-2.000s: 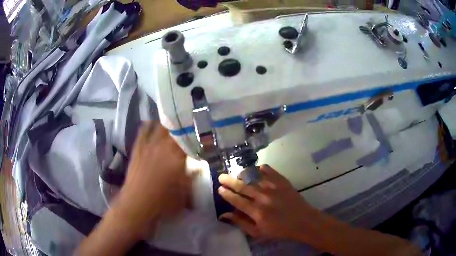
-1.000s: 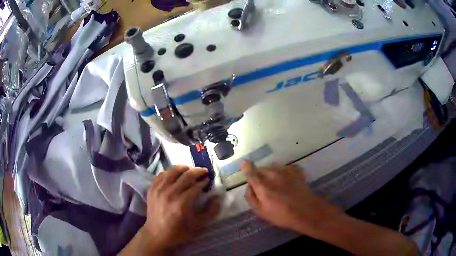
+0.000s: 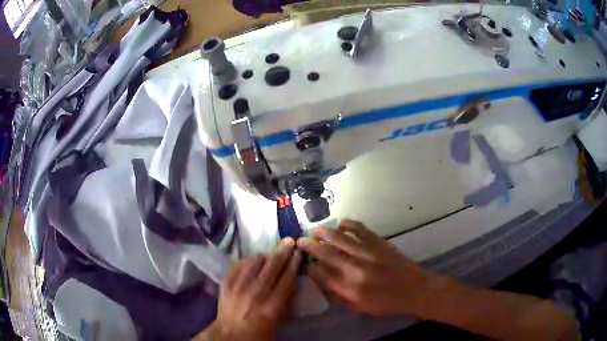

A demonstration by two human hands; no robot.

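Note:
The garment (image 3: pixel 113 206), light grey with dark purple-grey parts, lies bunched left of the needle area. A narrow dark fabric band (image 3: pixel 289 220) runs from under the presser foot area toward me, with light cloth beside it. My left hand (image 3: pixel 256 293) presses on the cloth, its fingertips at the near end of the visible band. My right hand (image 3: pixel 363 266) is just right of it, fingers bent, fingertips at the band's right edge. The fingertips of both hands nearly meet and hold the band. A red spot shows at the foot; the needle is hidden.
The white sewing machine head (image 3: pixel 399 73) spans the view, with a control panel (image 3: pixel 566 100) at right. Grey-lilac tape guides (image 3: pixel 492 166) are on the machine. Long cut pieces (image 3: pixel 93 86) heap at far left. Dark striped cloth lies at lower right.
My right hand has moved left from the bed to the band, beside my left hand. The grey strip seen on the bed a second ago no longer shows. The camera view has shifted.

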